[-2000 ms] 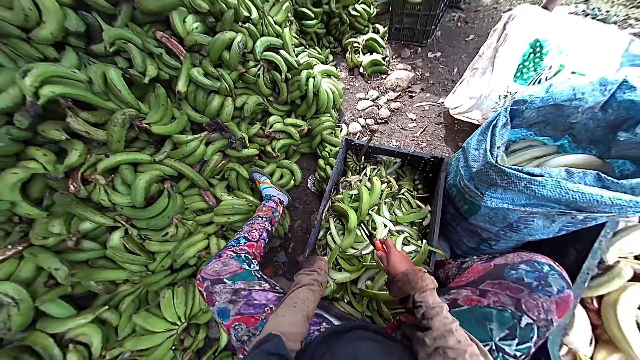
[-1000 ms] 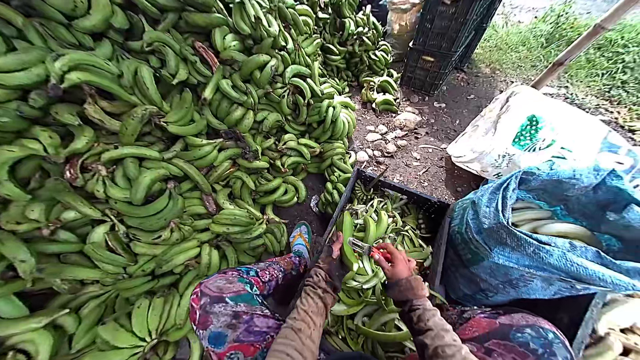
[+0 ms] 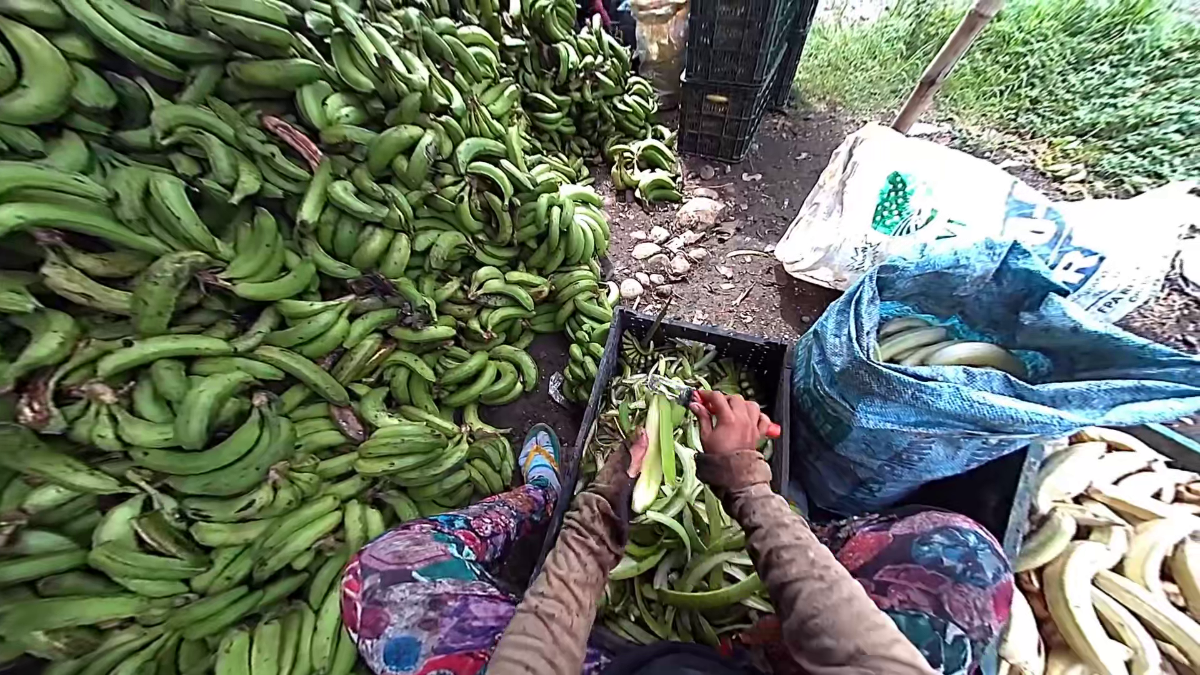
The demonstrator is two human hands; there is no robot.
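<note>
My left hand (image 3: 630, 463) holds a partly peeled green plantain (image 3: 652, 452) over a black plastic crate (image 3: 614, 361). A strip of green skin hangs loose along the fruit's right side. My right hand (image 3: 733, 422) grips a peeler (image 3: 692, 394); its orange-red handle end sticks out past the fingers, and the metal head lies at the top end of the plantain. Beneath both hands, the crate is filled with green peels (image 3: 698, 544). Part of the left hand is hidden by its sleeve and the fruit.
Green plantains (image 3: 225, 450) are heaped along the left. At right stand a blue woven sack (image 3: 862, 422) with peeled plantains (image 3: 947, 349) inside and a container of peeled plantains (image 3: 1116, 562). Farther off are a white sack (image 3: 844, 206), black crates (image 3: 722, 112), a pole (image 3: 947, 66) and stones (image 3: 698, 214).
The plantain in my left hand now shows a pale peeled side, with a skin strip coming away. My hands have come up over the crate's middle since the earliest frame. The view has tilted up.
</note>
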